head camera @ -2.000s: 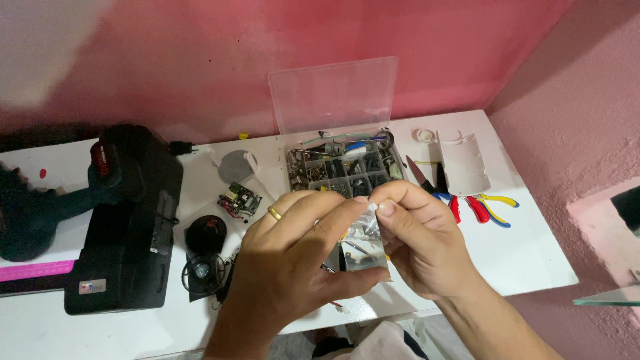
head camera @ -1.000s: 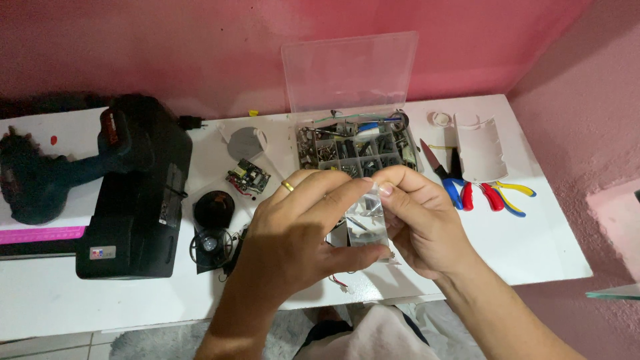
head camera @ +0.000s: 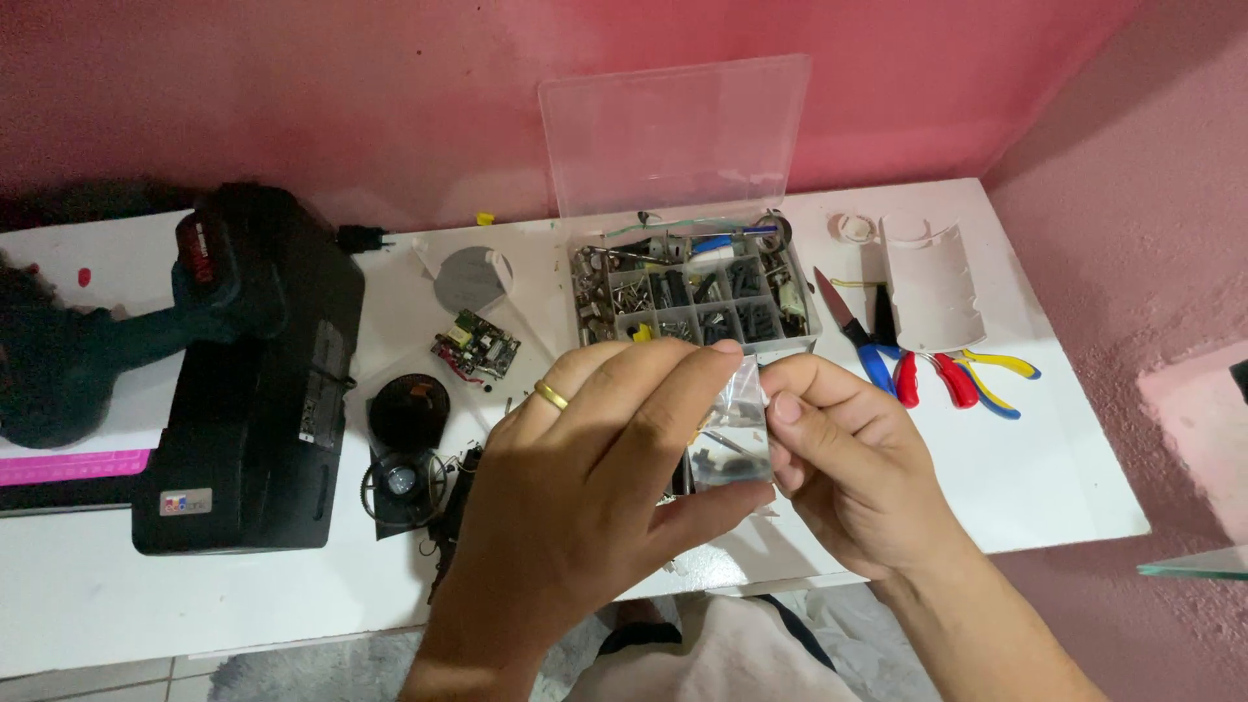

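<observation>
Above the front of a white table, my left hand (head camera: pixel 595 458), with a ring on one finger, holds a small clear plastic bag (head camera: pixel 733 429) between thumb and fingers. Small dark parts show in the bag's lower part. My right hand (head camera: pixel 848 448) pinches the bag's right edge near its top. Behind both hands stands a clear compartment organizer box (head camera: pixel 697 336), its lid (head camera: pixel 678 136) raised against the wall, with screws and small parts in its compartments. A circuit board (head camera: pixel 478 344) lies left of the box.
At the left are a black printer (head camera: pixel 263 429) and a dark cordless drill (head camera: pixel 127 341). A speaker-like round part (head camera: pixel 402 478) lies left of my left hand. To the right are a knife (head camera: pixel 853 327), red-handled and yellow-blue pliers (head camera: pixel 994 375) and a white curved plastic cover (head camera: pixel 931 283).
Both hands stay at the bag. The right fingers have shifted slightly down its right edge, and more of the bag's upper part shows.
</observation>
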